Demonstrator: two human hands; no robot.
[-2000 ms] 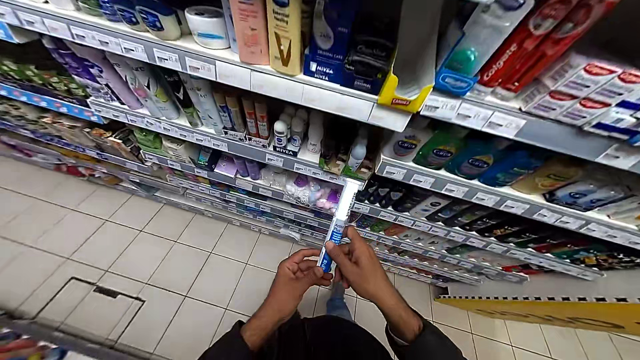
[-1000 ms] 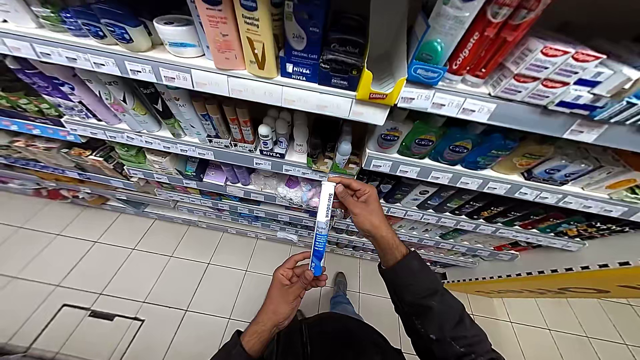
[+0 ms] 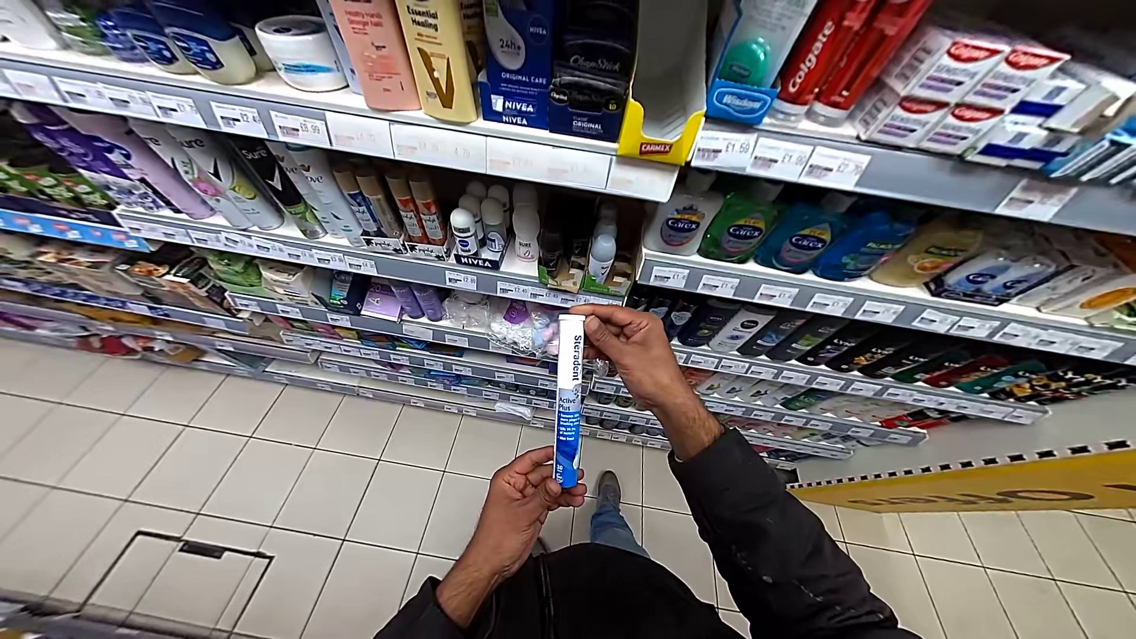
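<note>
A slim white and blue Steradent tube (image 3: 569, 404) stands nearly upright in front of me, its printed side facing the camera. My right hand (image 3: 626, 351) pinches its white top end between thumb and fingers. The fingertips of my left hand (image 3: 524, 506) hold the blue bottom end. Behind the tube's upper part, on a lower shelf, lie small clear bags of cotton-like items (image 3: 519, 328).
Shelves of toiletries rise ahead: roll-on deodorants (image 3: 479, 222), Carex hand wash bottles (image 3: 803, 235), Colgate boxes (image 3: 967, 84) and a yellow Carmex display box (image 3: 661, 124). A yellow sign panel (image 3: 976, 479) juts out at the right. Below is a tiled floor (image 3: 266, 461) with a square hatch.
My right hand has moved from beside my left hand, low on the tube, up to its top end. The tube now stands more upright, its printing turned toward the camera.
</note>
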